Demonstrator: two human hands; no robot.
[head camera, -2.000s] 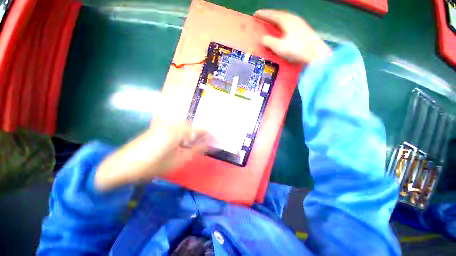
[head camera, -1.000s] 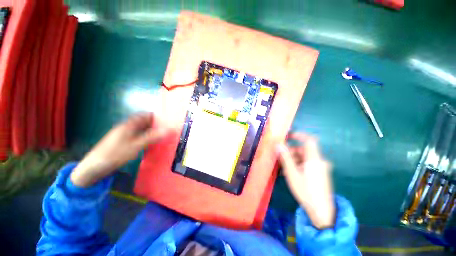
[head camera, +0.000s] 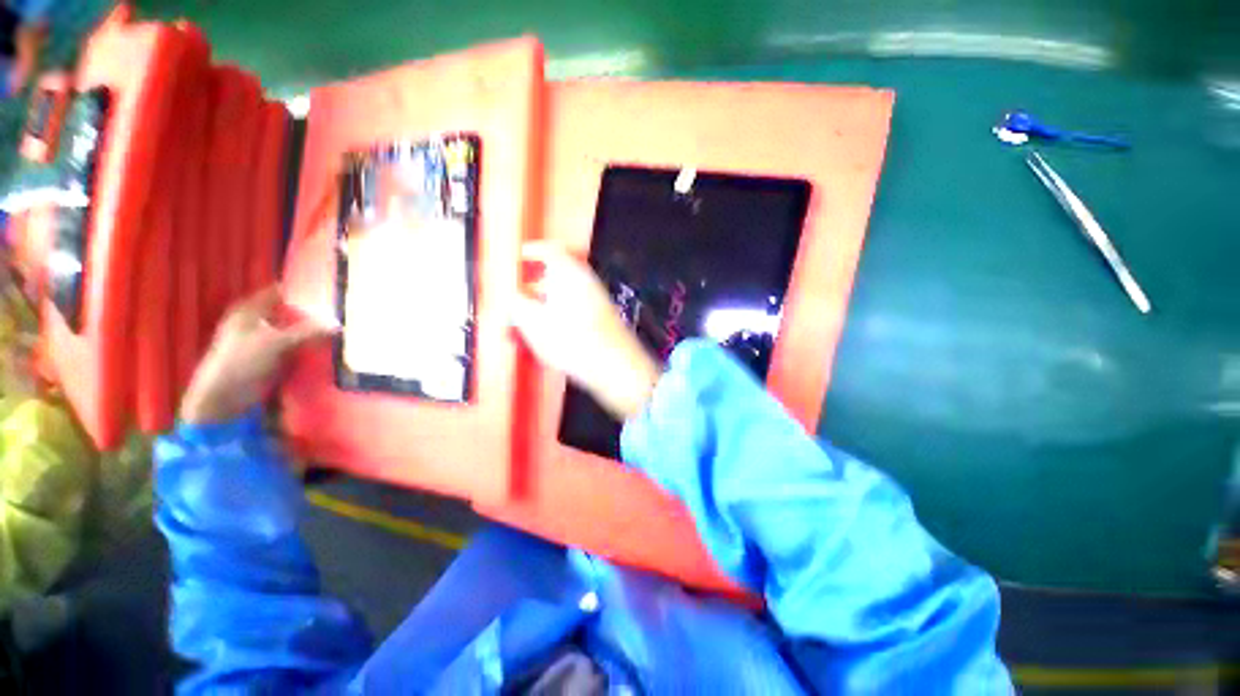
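An open tablet (head camera: 408, 299) lies on a red-orange foam pad (head camera: 408, 456), its large battery washed out white by glare. My left hand (head camera: 252, 356) is at the left edge of that pad, its fingers at the pad's side. My right hand (head camera: 571, 324) is at the pad's right edge, fingers bent against it. The two hands hold the pad between them. It overlaps a second foam pad (head camera: 850, 204), which bears a glossy black tablet (head camera: 700, 245), face down or screen side unclear. My right forearm crosses over that black tablet.
Several red-orange pads stand side by side at the left (head camera: 204, 245), with another tablet (head camera: 82, 204) at their far side. Tweezers (head camera: 1088, 231) and a small blue-handled tool (head camera: 1061, 133) lie on the green bench (head camera: 1006, 394) at the right. Part of someone in yellow-green clothing (head camera: 34, 476) shows at lower left.
The pad with the open tablet has moved left, towards the stack. The second pad with the black tablet is now exposed beside it. Both hands are now at the upper pad's sides.
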